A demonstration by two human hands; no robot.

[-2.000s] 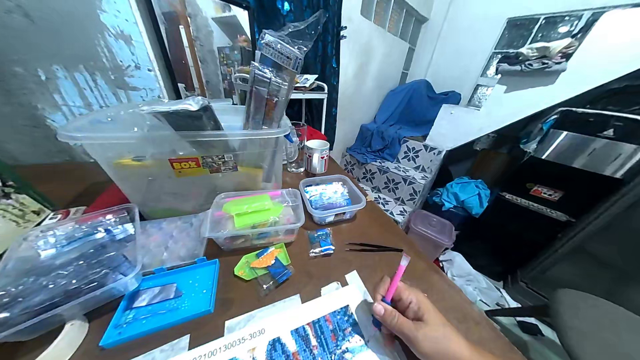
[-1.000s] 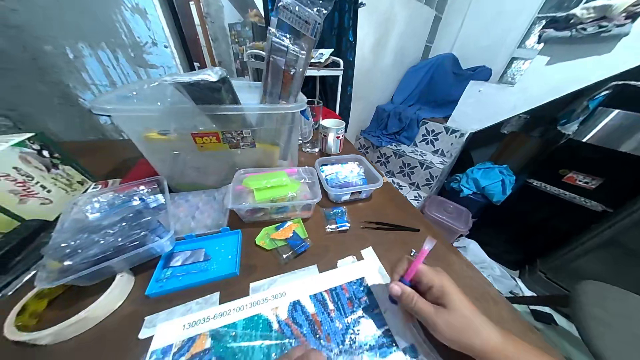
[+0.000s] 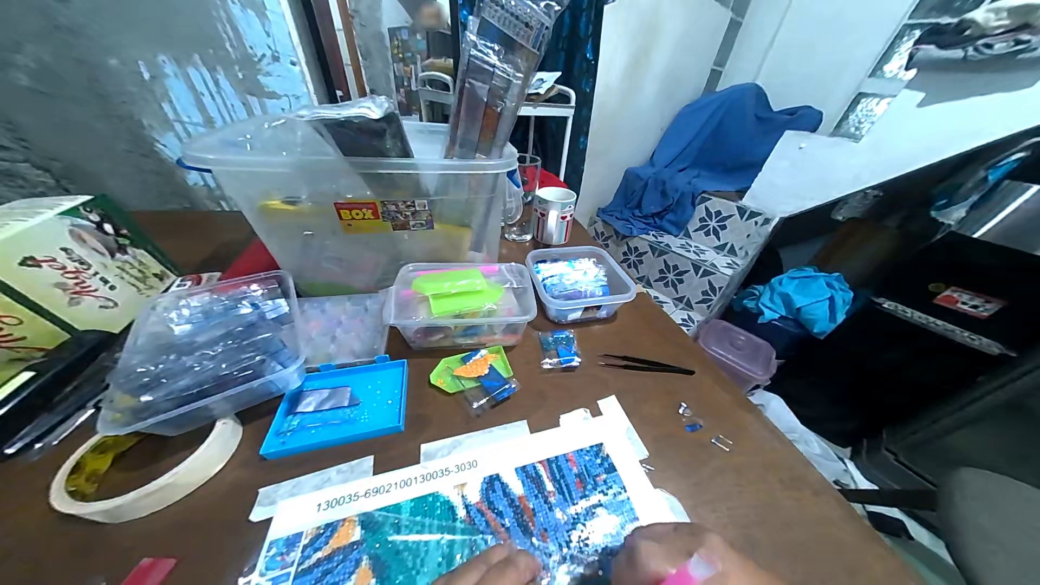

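A diamond painting canvas [image 3: 422, 512] lies on the brown table, held by pale tape strips along its top. My left hand [image 3: 496, 565] rests on its lower part, fingers partly cut off by the frame. My right hand [image 3: 691, 556], at the canvas's lower right corner, holds a pink pen [image 3: 689, 571], whose tip is hidden. Black tweezers [image 3: 647, 365] lie behind on the table. A green tray with an orange piece [image 3: 473, 368] and small bags of blue beads [image 3: 560, 349] sit above the canvas. To the left is a blue plastic tray [image 3: 337, 406].
Clear lidded containers [image 3: 463, 325] and an open tub of packets [image 3: 581, 305] stand behind, before a large clear bin [image 3: 284, 236]. A tape roll [image 3: 162, 491] and a tub of bags [image 3: 203, 357] are at left. A mug [image 3: 555, 215] stands near the table's right edge.
My right hand has moved down from the canvas's upper right side to its lower right, with the pink pen still in it. Small bits on the table at right now show.
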